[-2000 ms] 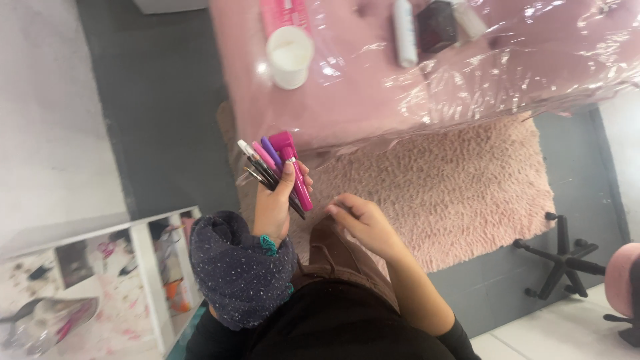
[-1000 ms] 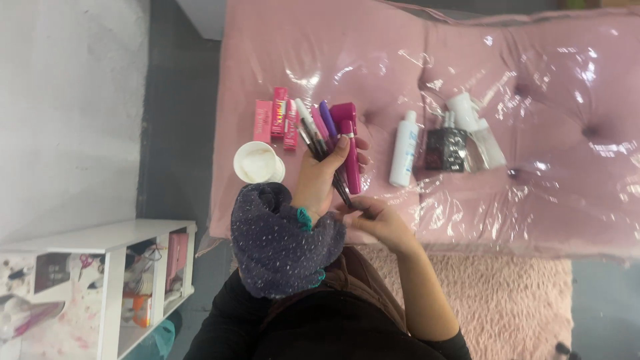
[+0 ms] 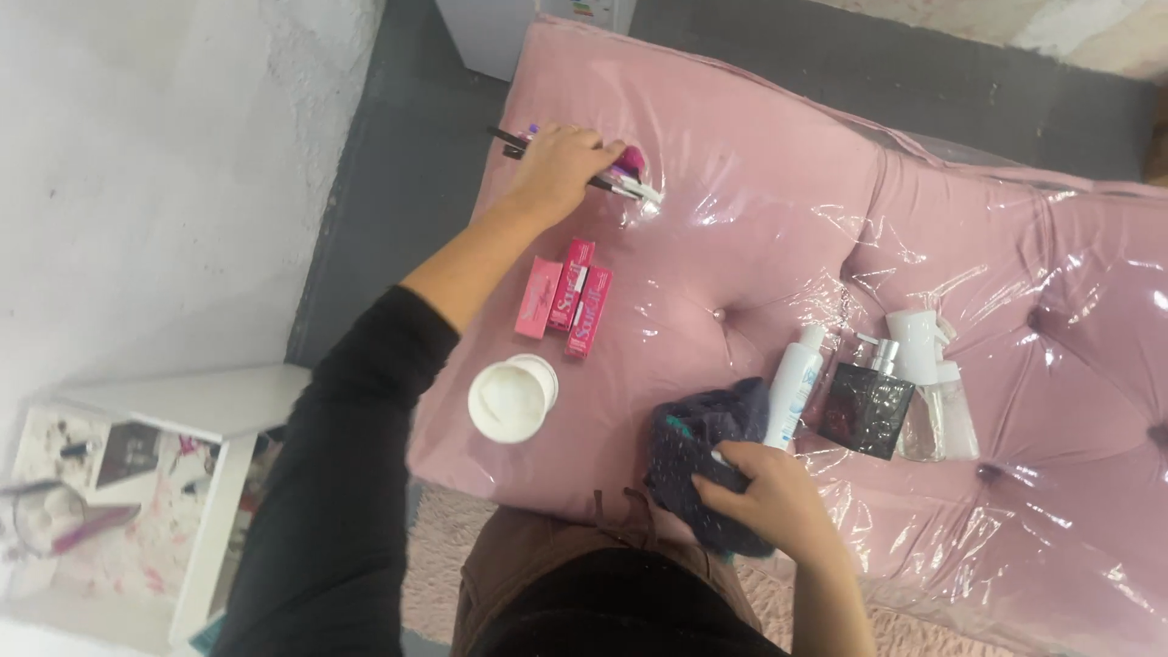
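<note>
My left hand (image 3: 568, 169) is closed around a bundle of pens or brushes (image 3: 630, 187) and a magenta tool, over the far left part of the plastic-covered pink tufted cushion (image 3: 712, 228). Pale tips stick out to its right, dark ends to its left. Close to my body, my right hand (image 3: 762, 493) grips a dark blue speckled cloth (image 3: 698, 456) with teal edging. A white bottle (image 3: 796, 383) lies just beyond the cloth. Small pink boxes (image 3: 575, 287) lie between my left hand and a white open jar (image 3: 507, 401).
Right of the white bottle are a dark glass pump bottle (image 3: 867, 411), a white container (image 3: 915, 342) and a clear bottle (image 3: 956, 415). A white shelf unit (image 3: 182, 401) holding items stands at the left. Beneath the cushion's near edge is a pink shaggy rug (image 3: 433, 547).
My left hand has moved to the far left part of the cushion with the bundle. The blue cloth, earlier draped over my left forearm, is now in my right hand.
</note>
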